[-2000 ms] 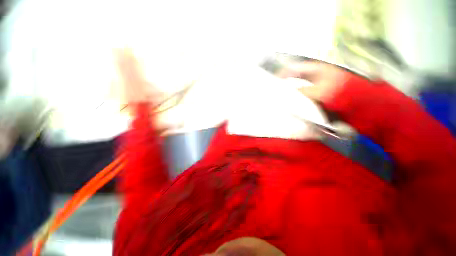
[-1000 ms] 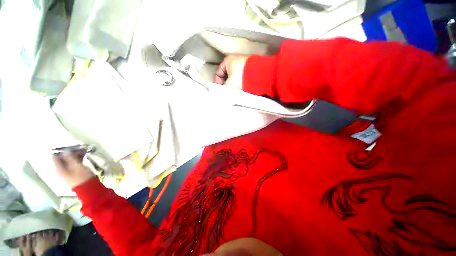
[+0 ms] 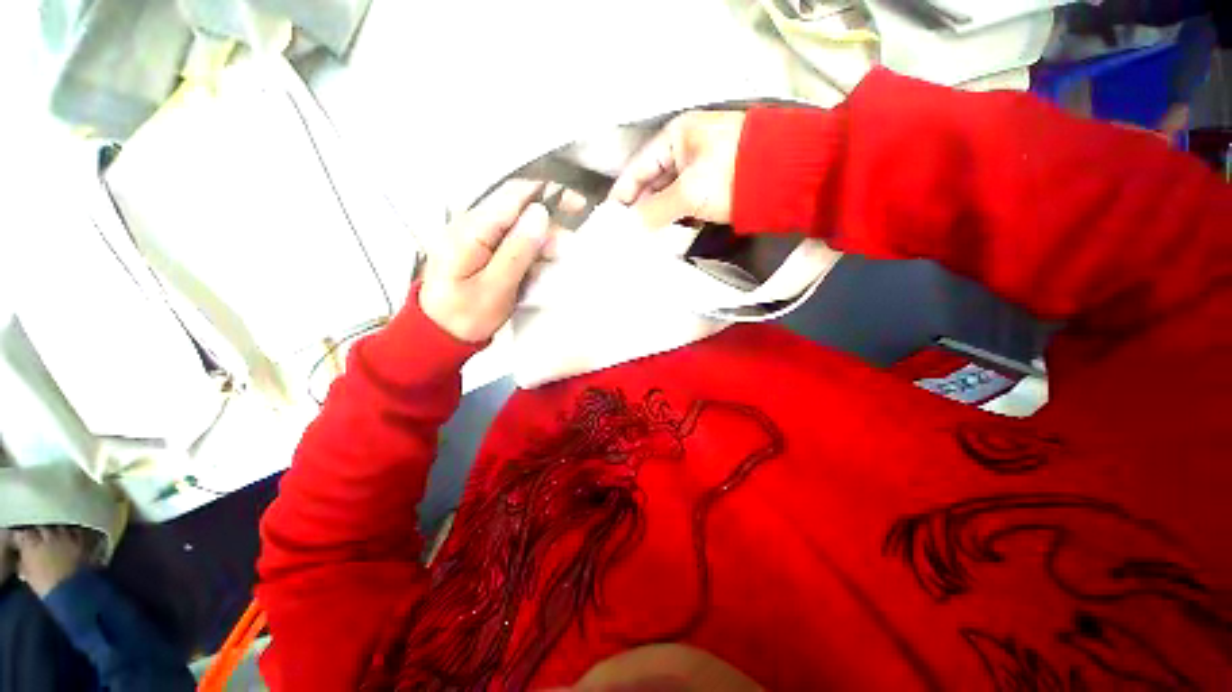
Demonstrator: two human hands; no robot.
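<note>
A cream bag body point(image 3: 595, 318) lies at the table's near edge against the red top, its open mouth facing up and away. My left hand point(image 3: 489, 257) is at the left side of the mouth, thumb and fingers at its rim. My right hand point(image 3: 678, 169) reaches in from the right, fingertips pinched on the bag's edge or inner piece close to my left fingers. Glare hides exactly what the fingertips hold. No tool is visible in either hand.
Cream bag pieces point(image 3: 237, 223) lie at left; more lie at the top right beside a blue bin point(image 3: 1128, 88). At lower left are another person's hands point(image 3: 52, 554) with a bag piece. An orange cord point(image 3: 233, 649) hangs there. A white label point(image 3: 966, 383) shows at right.
My left hand has moved from the far left, where it held a dark metallic tool, to the bag's mouth. My right hand has shifted slightly right and up. The bag's ring is no longer visible.
</note>
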